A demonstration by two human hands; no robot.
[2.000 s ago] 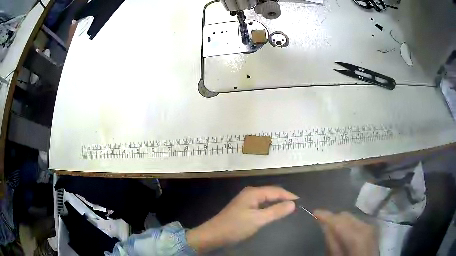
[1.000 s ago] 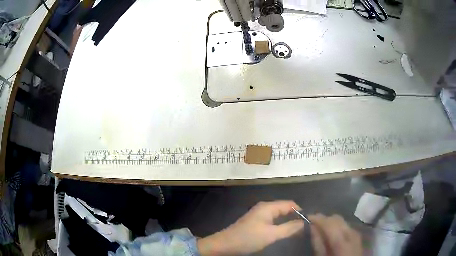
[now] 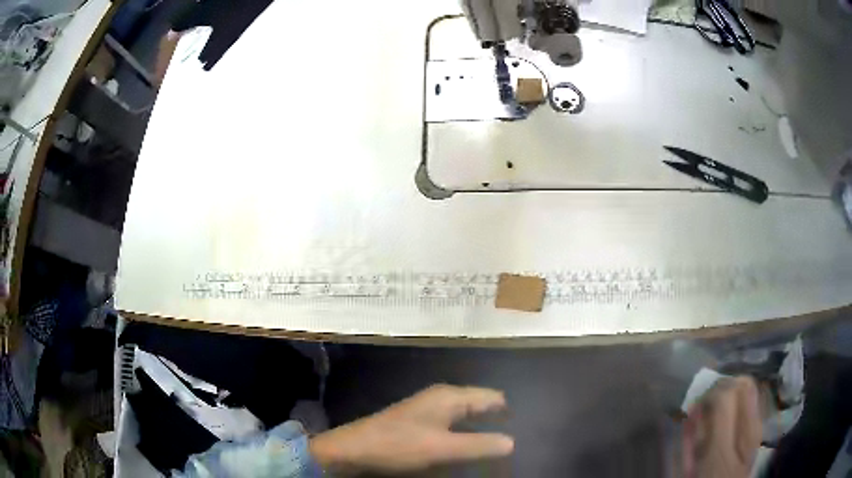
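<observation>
My left hand (image 3: pixel 420 434) is below the table's front edge, over the dark lap. Its thumb and fingers are apart and nothing shows between them. My right hand (image 3: pixel 729 429) is blurred at the lower right, in front of white paper-like pieces (image 3: pixel 790 383). Its fingers look bent, and I cannot tell whether it holds anything. The thin pale pointed tool does not show. Any dark piece on the lap is too hard to make out.
The white table (image 3: pixel 280 187) has a printed ruler and a brown patch (image 3: pixel 519 292) along its front. Black thread snips (image 3: pixel 717 175) lie at the right. The sewing machine's needle area (image 3: pixel 504 84) is at the top, with scissors (image 3: pixel 724 26) beyond.
My hands have moved apart. My left hand has opened and shifted left; my right hand has moved right to the white pieces. The thin tool has gone from sight. The view has shifted slightly.
</observation>
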